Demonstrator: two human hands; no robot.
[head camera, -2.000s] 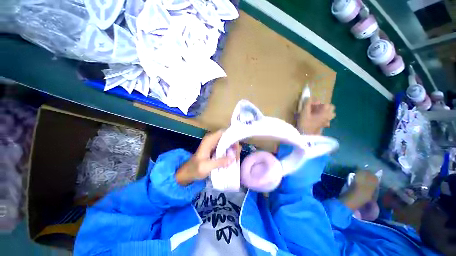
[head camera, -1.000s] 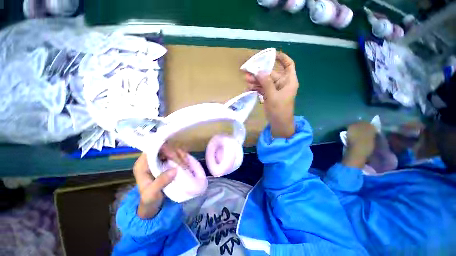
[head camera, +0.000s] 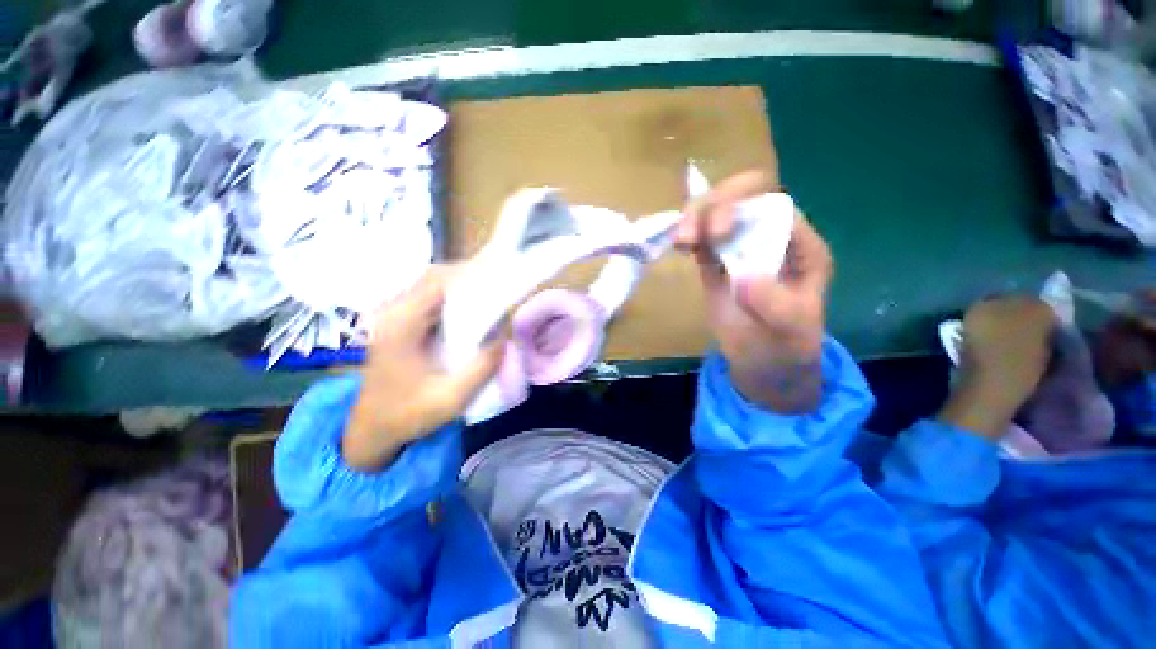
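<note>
The white cat-ear headphones [head camera: 501, 285] with pink ear cushions [head camera: 558, 335] are held up in front of me. My left hand [head camera: 425, 355] grips the band and cup side at the left. My right hand [head camera: 767, 279] holds a loose white ear cover [head camera: 758, 235] in the palm, its fingertips at the headphones' right ear, which they partly hide. The left ear base [head camera: 545, 218] stands up with its inside showing. A small white pointed tip [head camera: 696, 180] shows just above my right fingers; I cannot tell what it belongs to.
A heap of white ear covers [head camera: 342, 216] and a clear plastic bag [head camera: 127, 216] lie left on the green bench. A brown cardboard sheet [head camera: 609, 133] lies behind the headphones. Another person's hand [head camera: 1008, 355] works at right. A bag of pink parts [head camera: 140, 558] is lower left.
The headphones have risen slightly and tilted. My right hand with the ear cover has come down to the right ear. Earlier, that hand was by the cardboard without the cover visible. The view has turned.
</note>
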